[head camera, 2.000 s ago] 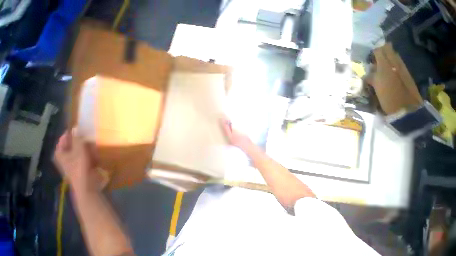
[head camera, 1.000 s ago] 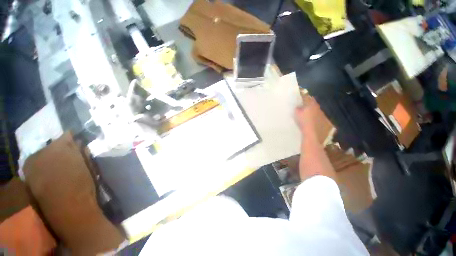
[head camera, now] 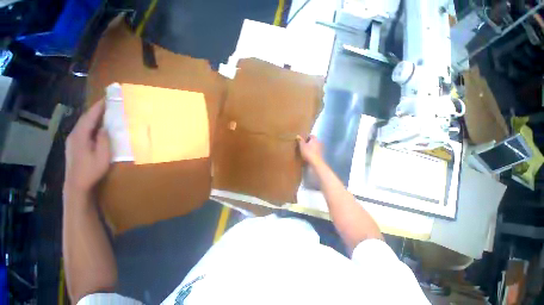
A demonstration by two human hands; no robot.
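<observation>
Two piles of brown panels lie side by side left of the machine. The left brown pile [head camera: 155, 196] carries an orange piece [head camera: 170, 125] with a white folded piece [head camera: 117, 128] along its left side. My left hand [head camera: 86, 146] grips the white piece's left edge; some fingers are hidden. The right brown panel [head camera: 262, 107] has a tiny pale tag [head camera: 232, 125] and white sheets showing under its lower edge. My right hand [head camera: 310, 149] pinches this panel's right edge with its fingertips.
The white sewing machine [head camera: 420, 71] stands at the right, with a white-framed plate [head camera: 411, 205] below its head. A tablet [head camera: 502, 156] and a white sheet [head camera: 471, 205] are right of it. A metal bed [head camera: 339, 128] lies beside the right pile.
The white sheet that covered the right pile moved to the machine's right side, carried by my right hand. The view has swung back left. My right hand has now taken the brown panel's edge.
</observation>
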